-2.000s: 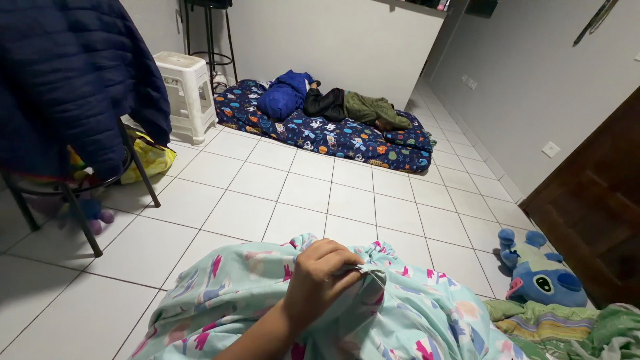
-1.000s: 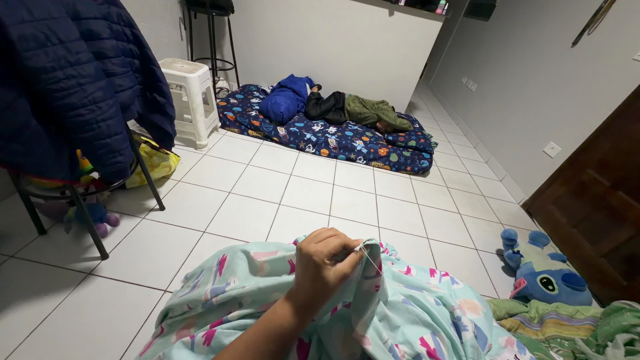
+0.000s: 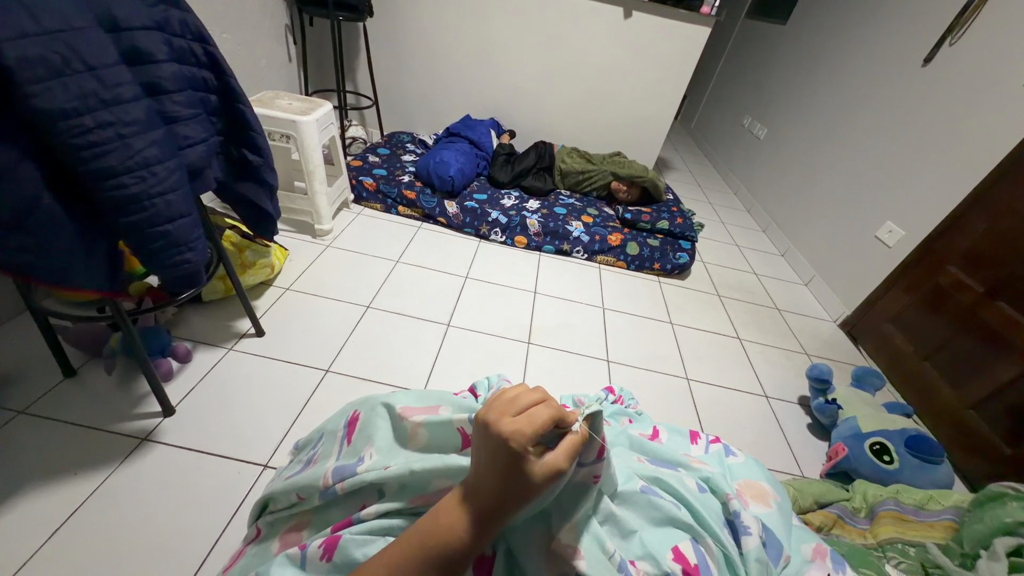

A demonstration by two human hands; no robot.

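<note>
My left hand (image 3: 524, 440) reaches in from the bottom middle, its thumb and fingers pinching a small folded edge of light aqua cloth with a pink, white and blue print (image 3: 688, 496). A thin pale thread (image 3: 592, 434) runs from the fingertips over the fold. Whether a needle is between the fingers cannot be told. The cloth lies in loose folds around and beneath the hand, with gathered parts along its far edge. My right hand does not show.
Ahead, a person (image 3: 576, 170) lies on a mattress with a space print (image 3: 520, 220), beside a blue bundle (image 3: 456, 156). At left stand a chair with a navy jacket (image 3: 120, 136) and a white plastic stool (image 3: 300, 112). A blue plush toy (image 3: 888, 448) and green fabric (image 3: 888, 512) lie right.
My left hand stays at the cloth's edge. The fold beside its fingertips has changed shape, and the thread by the fingers lies differently than one second ago.
</note>
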